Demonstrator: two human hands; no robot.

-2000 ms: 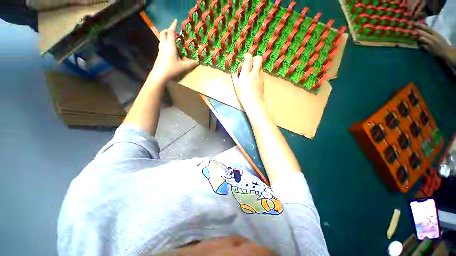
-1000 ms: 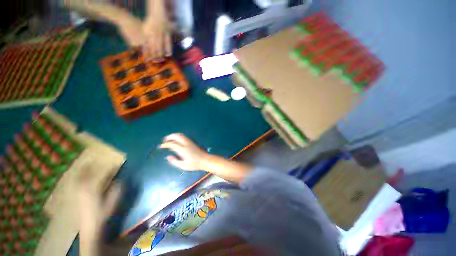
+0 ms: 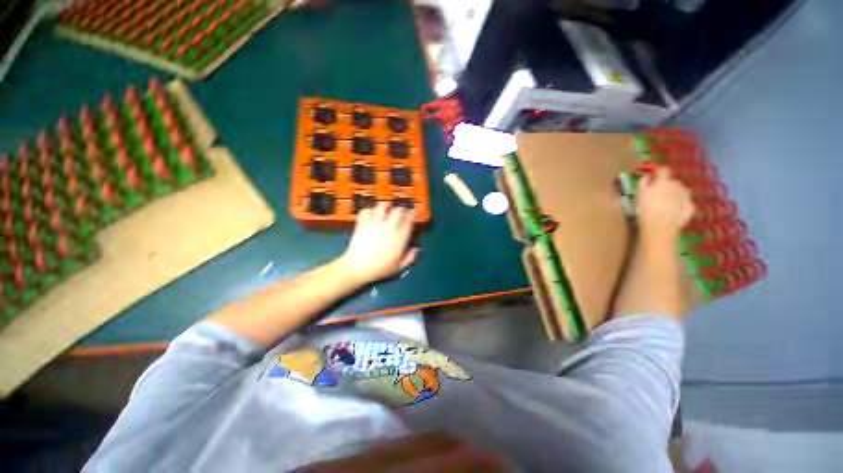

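The orange fixture point(image 3: 298, 199) with rows of dark square cavities lies on the green bench; I see no green pieces in it. My left hand point(image 3: 381, 242) is at its near edge, fingertips over the near row, with the fingers partly hidden. My right hand point(image 3: 661, 203) is over the cardboard stack at the right, its fingers at a green-and-red piece point(image 3: 629, 189) at the edge of the rows. Several rows of green-and-red workpieces point(image 3: 716, 217) stand on the right side of the cardboard sheet point(image 3: 578, 185).
A cardboard sheet of workpieces point(image 3: 92, 185) lies at the left, another point(image 3: 176, 32) at the far left. A white-looking phone point(image 3: 482, 145), pale stick point(image 3: 460, 189), white round cap point(image 3: 495, 203) and red tool point(image 3: 444, 113) lie between fixture and stack. A white machine base point(image 3: 573, 106) stands behind.
The view has turned further right and steadied. My left hand has moved from the left cardboard to the fixture, my right hand to the right stack. The other person's hands have left the fixture.
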